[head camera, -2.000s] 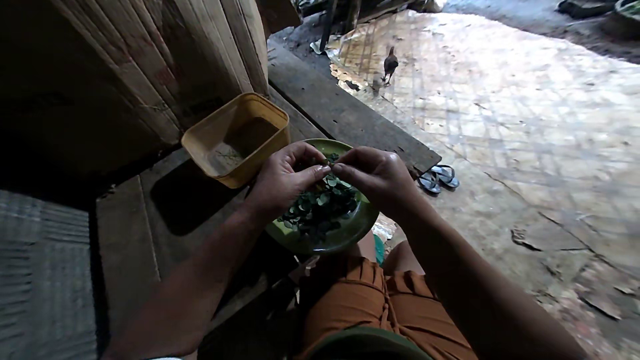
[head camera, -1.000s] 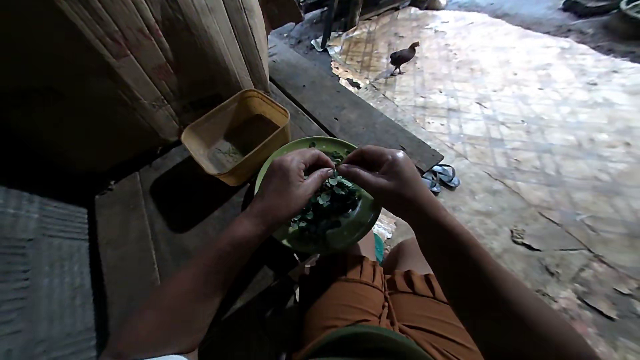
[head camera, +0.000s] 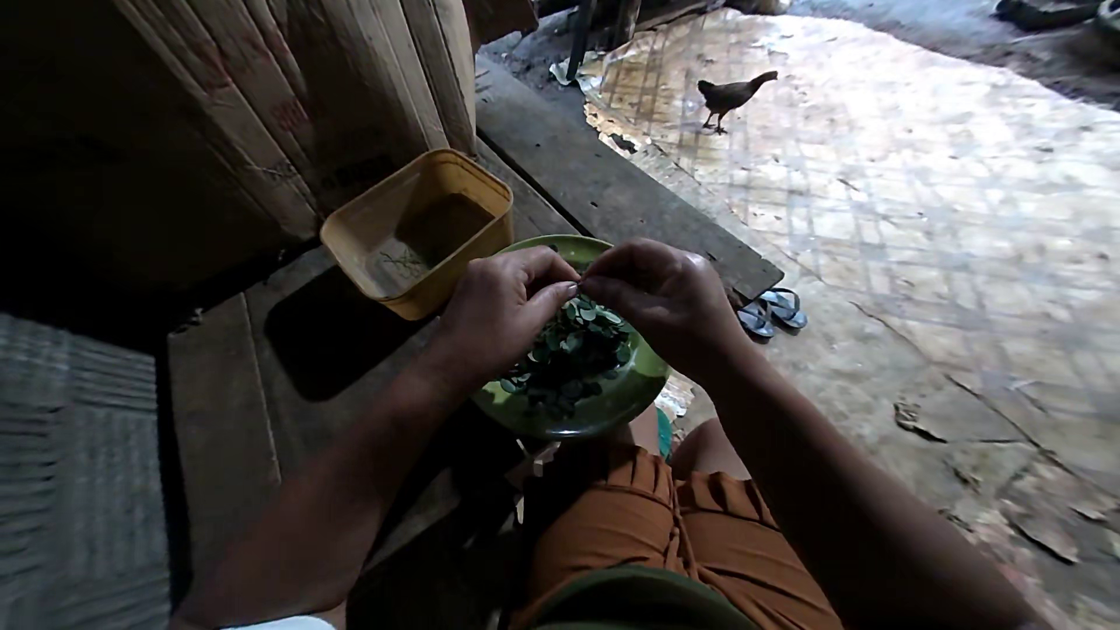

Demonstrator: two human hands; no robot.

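A green plate (head camera: 643, 385) lies beyond my lap, with small dark green leaves (head camera: 573, 350) heaped on it. Above the leaves, my left hand (head camera: 512, 302) and my right hand (head camera: 661, 293) meet at the fingertips. Thumb and forefinger of each hand are pinched together over the plate. Whatever is between the fingertips is too small to make out, though some leaves show just below them. To the left of the plate stands a yellow plastic tub (head camera: 416, 232) with a few thin green stems at its bottom.
Wooden planks (head camera: 612, 184) run beneath the tub and beyond the plate. Folded cardboard (head camera: 350, 79) stands behind the tub. A pair of flip-flops (head camera: 772, 313) lies on the ground past the plank's end. Farther off, a dark chicken (head camera: 735, 94) stands on the cracked floor.
The chicken has moved to the right and now faces right. My hands remain together over the plate, with only small finger movements.
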